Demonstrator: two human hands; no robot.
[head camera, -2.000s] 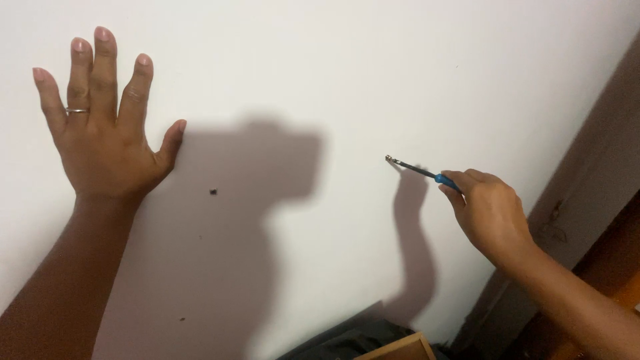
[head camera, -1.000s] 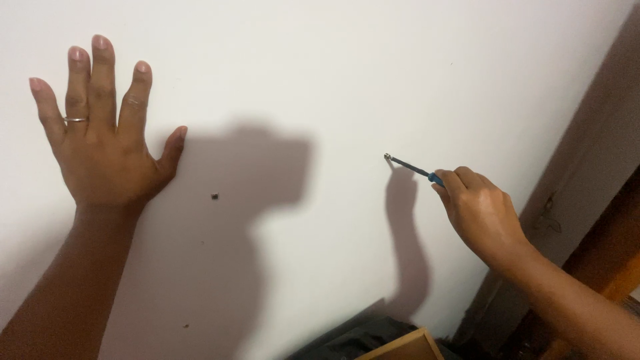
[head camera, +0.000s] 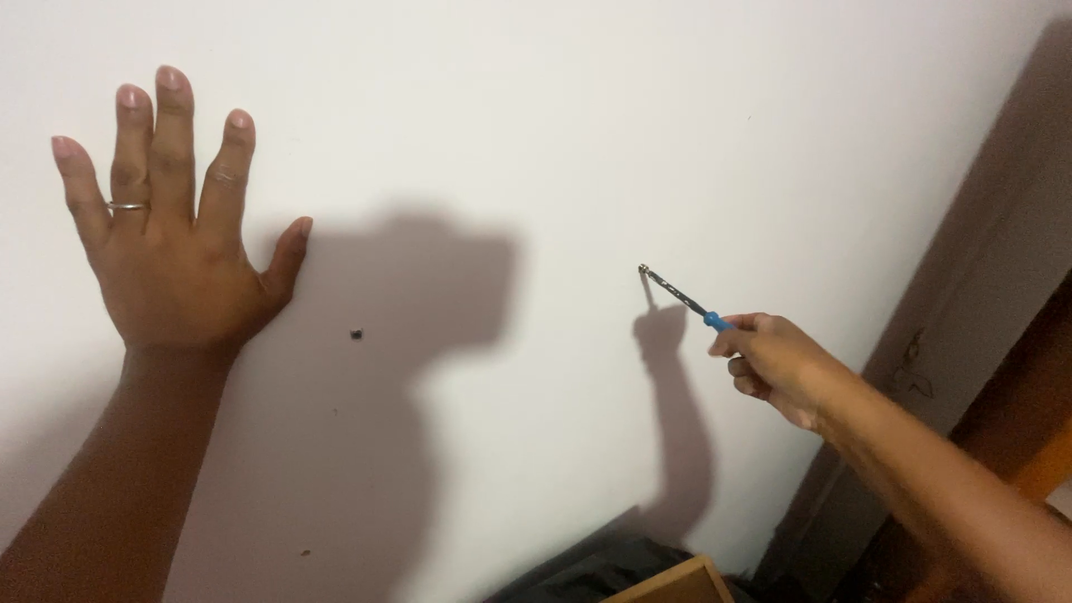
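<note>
My left hand (head camera: 180, 251) lies flat against a white wall (head camera: 553, 109) with its fingers spread, a ring on one of them. To the right, my right hand (head camera: 779, 364) grips the blue handle of a screwdriver (head camera: 680, 298), whose shaft slants up and left. The screwdriver's tip meets a small metal screw or fitting (head camera: 643, 269) at the wall; which of these it is cannot be told. Below and right of my left hand, a small dark fitting or hole (head camera: 356, 334) shows in the wall.
A wooden frame edge (head camera: 670, 582) and dark sheeting or fabric (head camera: 578, 565) stand at the bottom. A grey-brown vertical board or door frame (head camera: 913, 352) runs along the right side. A small mark (head camera: 305, 553) is low on the wall.
My right hand has turned around the screwdriver's handle, and its fingers now show below the handle. The left hand stays flat on the wall.
</note>
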